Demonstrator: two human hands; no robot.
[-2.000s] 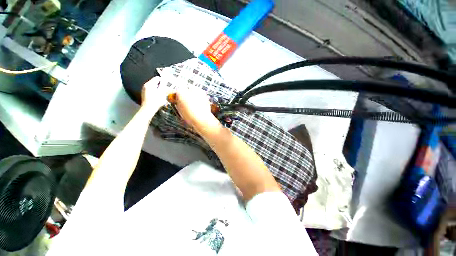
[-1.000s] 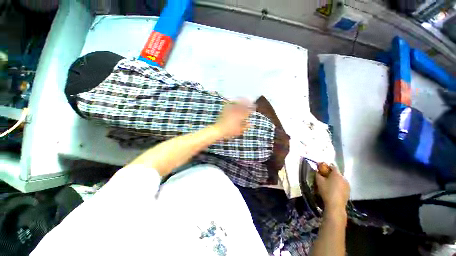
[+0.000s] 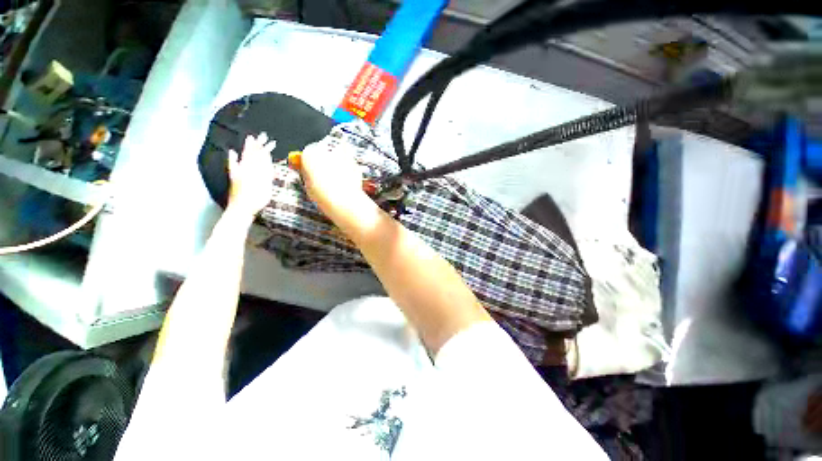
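The plaid garment (image 3: 505, 257) lies over the long black padded form (image 3: 270, 122), whose rounded left end is bare. My right hand (image 3: 332, 180) is closed on the orange-brown handle of the steam iron (image 3: 389, 193), over the left part of the plaid cloth. My hand and forearm hide most of the iron. My left hand (image 3: 251, 176) lies with its fingers spread at the cloth's left edge, by the black form. A brown cloth piece (image 3: 550, 219) shows at the form's right end.
A blue box (image 3: 397, 54) with a red label lies behind the form. Black hoses (image 3: 532, 149) run from the iron to the upper right. A creased off-white cloth (image 3: 622, 306) covers the right end of the white table (image 3: 270, 40). A black fan (image 3: 77, 414) stands at lower left.
The iron in my right hand has moved from the right table end to the left part of the plaid cloth. My left hand has moved left to the cloth's left edge. The view has shifted.
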